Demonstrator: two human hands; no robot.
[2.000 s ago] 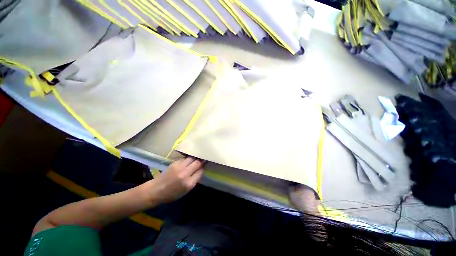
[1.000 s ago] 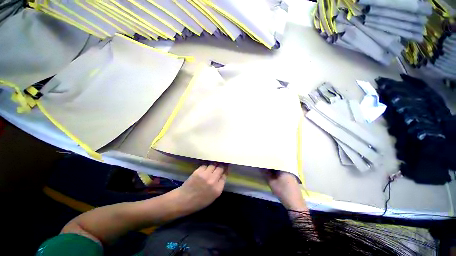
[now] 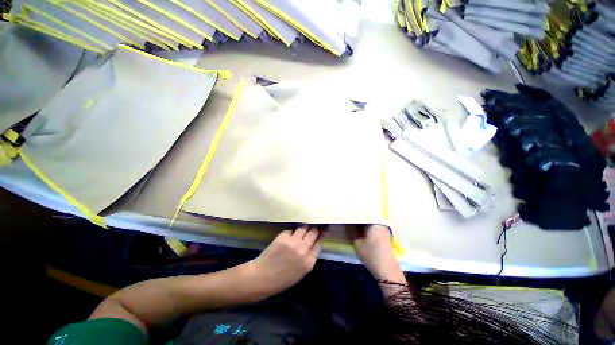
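Note:
A light grey-beige bag panel [image 3: 297, 155] with yellow side edges lies at the table's front edge, its near edge lifted slightly over a dark gap. My left hand [image 3: 291, 255] is at this near edge, fingers bent, fingertips hidden at or under the edge. My right hand [image 3: 374, 246] is just right of it, near the panel's right corner, its fingertips also under the edge. The two hands are close but apart. What the fingertips pinch cannot be seen clearly. Dark hair covers part of my right wrist.
Another panel [image 3: 125, 128] lies left. A fanned row of panels [image 3: 202, 20] is at the far side. Grey strips [image 3: 438, 172], a white scrap [image 3: 475, 128], a black heap [image 3: 549, 158] and a small reddish tool [image 3: 512, 221] with cord lie right. Folded stacks [image 3: 499, 30] are far right.
My left hand has moved right along the near edge, closer to my right hand. My right hand, mostly covered at first, now shows more. The whole view has shifted, so the table things appear further left.

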